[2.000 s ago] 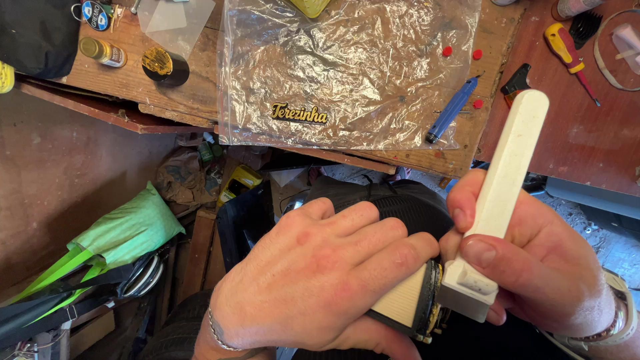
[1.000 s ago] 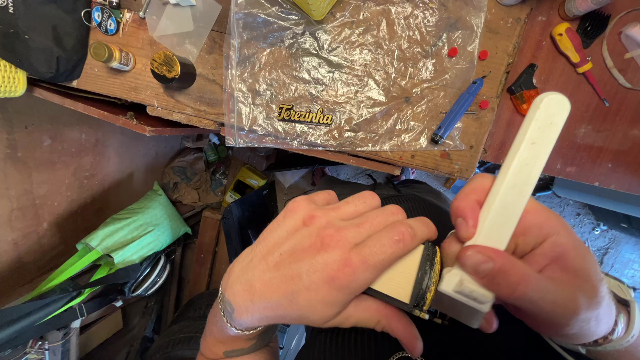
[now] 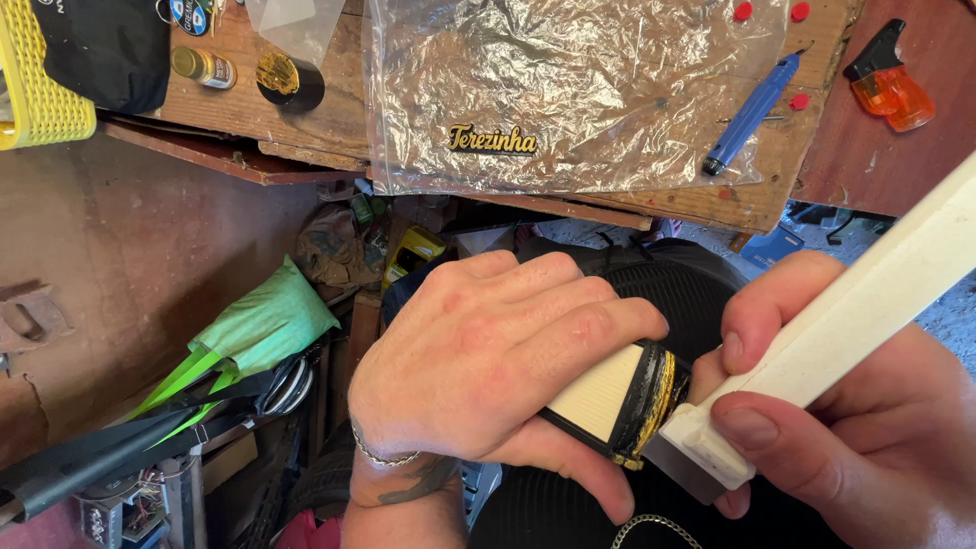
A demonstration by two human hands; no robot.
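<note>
My left hand (image 3: 503, 358) is wrapped over a black and cream object (image 3: 602, 396) with ridged sides and gold on its black rim; the rest lies under my palm. Pinched between the thumb and fingers of my right hand (image 3: 808, 412) is a long white plastic tool handle (image 3: 862, 297). A thin flat blade (image 3: 682, 469) shows at its lower end, beside the gold rim; whether it touches cannot be told. Above, a small black and gold lettered piece (image 3: 492, 140) lies on a clear plastic bag (image 3: 579, 84).
The wooden bench (image 3: 343, 91) holds a small gold paint jar (image 3: 203, 67), a black container with gold on top (image 3: 290, 82) and a blue pen-like tool (image 3: 751, 114). An orange and black object (image 3: 890, 80) lies at right. Below left is a green bag (image 3: 263, 324).
The white handle has tilted further to the right and its lower end now shows a thin blade at the rim. My left hand keeps its hold. The view has shifted closer.
</note>
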